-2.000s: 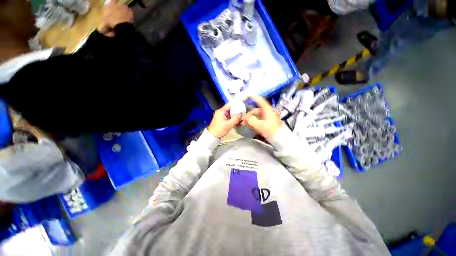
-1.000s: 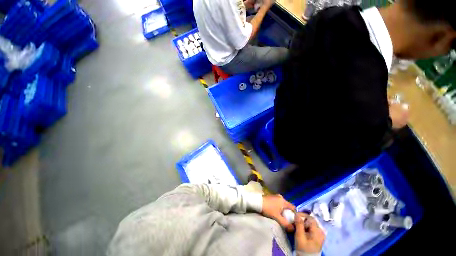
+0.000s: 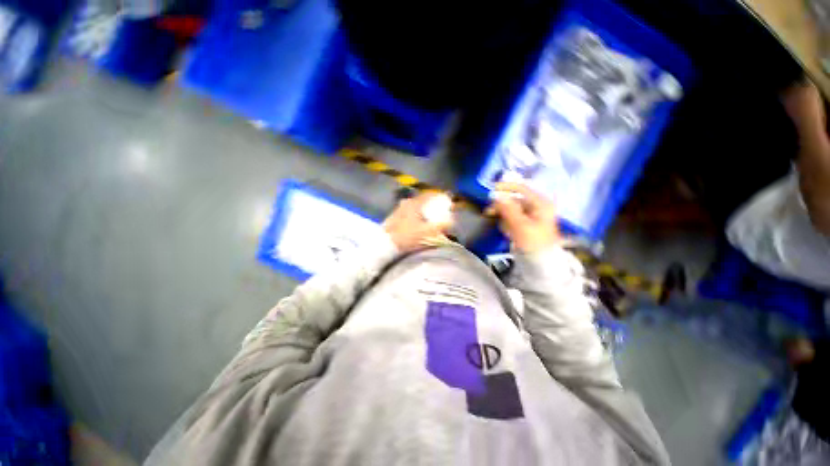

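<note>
My left hand (image 3: pixel 414 221) is in front of my chest, closed around a small white part (image 3: pixel 438 210). My right hand (image 3: pixel 528 217) is a little to the right, fingers curled, at the near edge of a lined blue crate. A thin pale thing seems to show at its fingertips, but blur hides what it is. The lined blue crate (image 3: pixel 596 218) holds a white sheet with white-grey parts (image 3: pixel 601 82) heaped towards its far end. The two hands are apart.
A shallow lined tray (image 3: pixel 267 248) lies on the floor at left. Larger blue crates (image 3: pixel 264 68) stand behind it, beside yellow-black tape (image 3: pixel 382 167). A dark-clothed person is at the top centre. Another person's arm (image 3: pixel 808 132) shows at the right edge.
The view has swung back, so the lined crate now lies ahead and the tray at left. My hands, close together before, are now apart.
</note>
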